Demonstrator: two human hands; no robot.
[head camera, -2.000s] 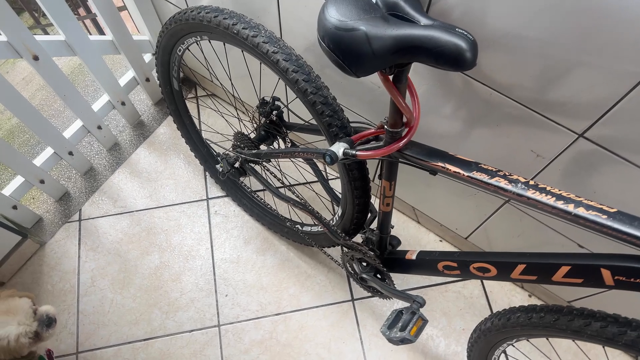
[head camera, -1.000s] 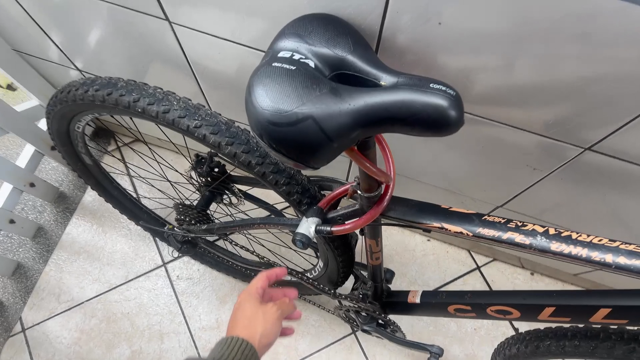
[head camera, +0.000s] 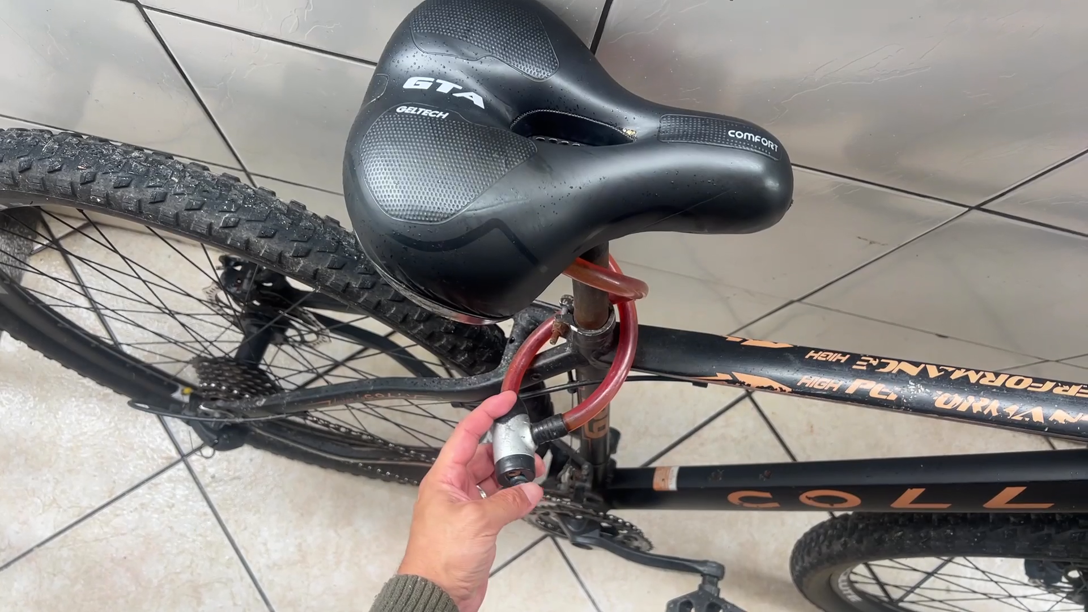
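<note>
My left hand (head camera: 467, 501) holds the silver-and-black lock head (head camera: 514, 446) of a red cable bike lock (head camera: 625, 357), with the thumb at its lower end and a finger at its upper left. The red cable loops around the seat post (head camera: 591, 302), just under the black saddle (head camera: 544, 153), and around the frame beside it. A ring shows on one finger. The black bicycle frame (head camera: 850, 480) runs off to the right, with orange lettering. My right hand is out of view.
The knobby rear tyre (head camera: 161, 178) and its spokes fill the left side. Below the frame are a chainring (head camera: 595, 523), crank and pedal (head camera: 701, 599). The front wheel (head camera: 935, 544) shows at lower right. A tiled wall (head camera: 909, 170) stands behind, above the tiled floor (head camera: 93, 510).
My left hand, absent at first, came in from below with nothing in it and now holds the lock head. The view has moved closer to the saddle.
</note>
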